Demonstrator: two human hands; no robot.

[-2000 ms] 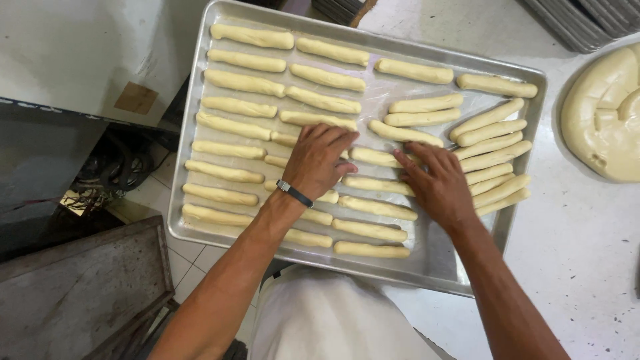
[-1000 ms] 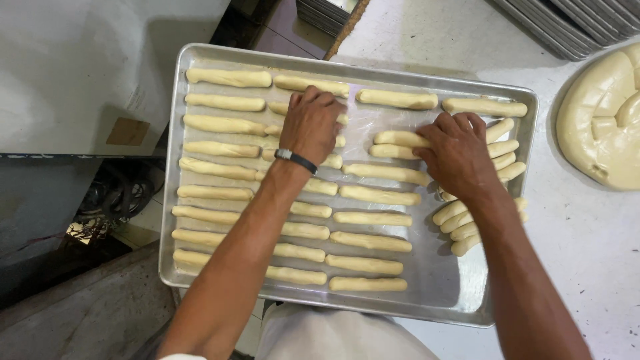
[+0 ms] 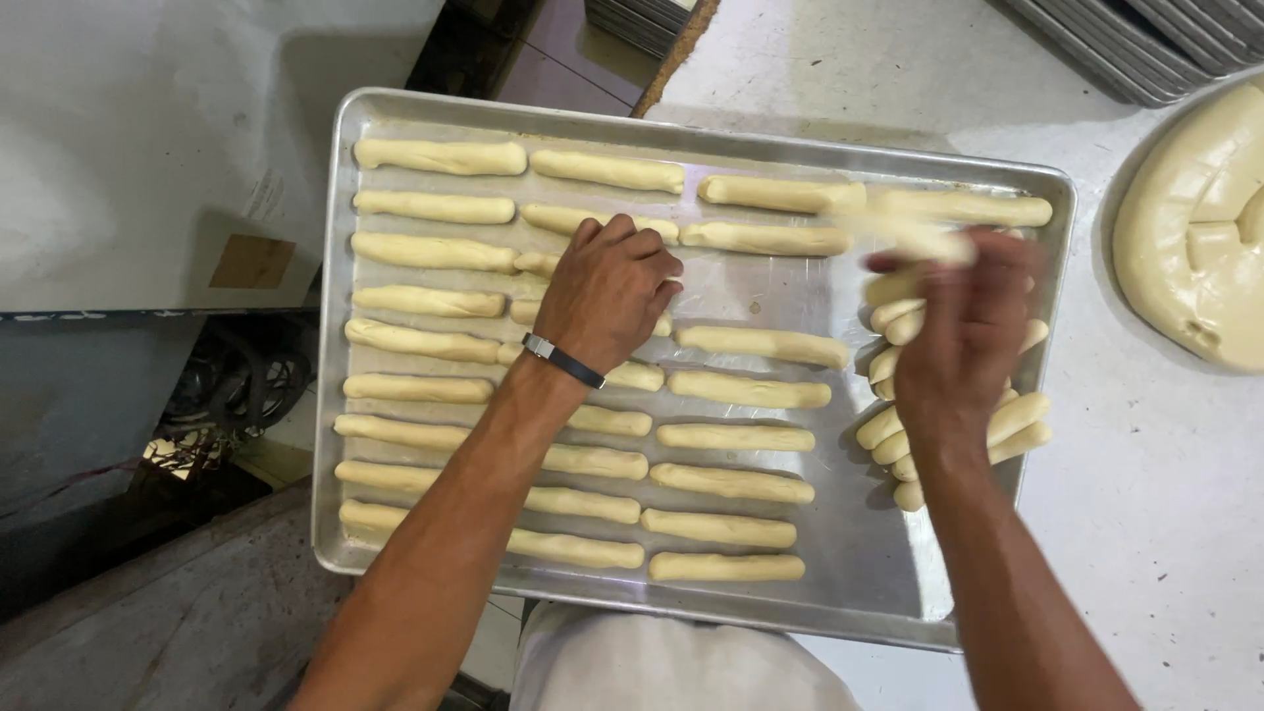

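A metal sheet pan [image 3: 721, 617] holds dough sticks in columns, with one stick [image 3: 746, 437] among several in the third column. My left hand [image 3: 617, 286], with a dark band on its wrist, rests palm down over the second column, its fingertips at a dough stick [image 3: 538, 264] partly hidden under it. My right hand [image 3: 968, 316] is blurred by motion at the pan's right part. A blurred dough stick [image 3: 918, 237] is at its fingers. Beneath and beside that hand, several dough sticks [image 3: 1017, 417] lie heaped together at the pan's right side.
A large round mass of dough [image 3: 1195, 237] sits on the white worktop [image 3: 1116, 553] at the right. Stacked metal trays [image 3: 1116, 49] stand at the top right, and more trays [image 3: 637, 25] at the top. A grey-white surface [image 3: 148, 128] lies at the left.
A second stick now lies near the top of the third column, where a gap showed one second ago. The dough sticks under my right hand have shifted, and that hand has moved up.
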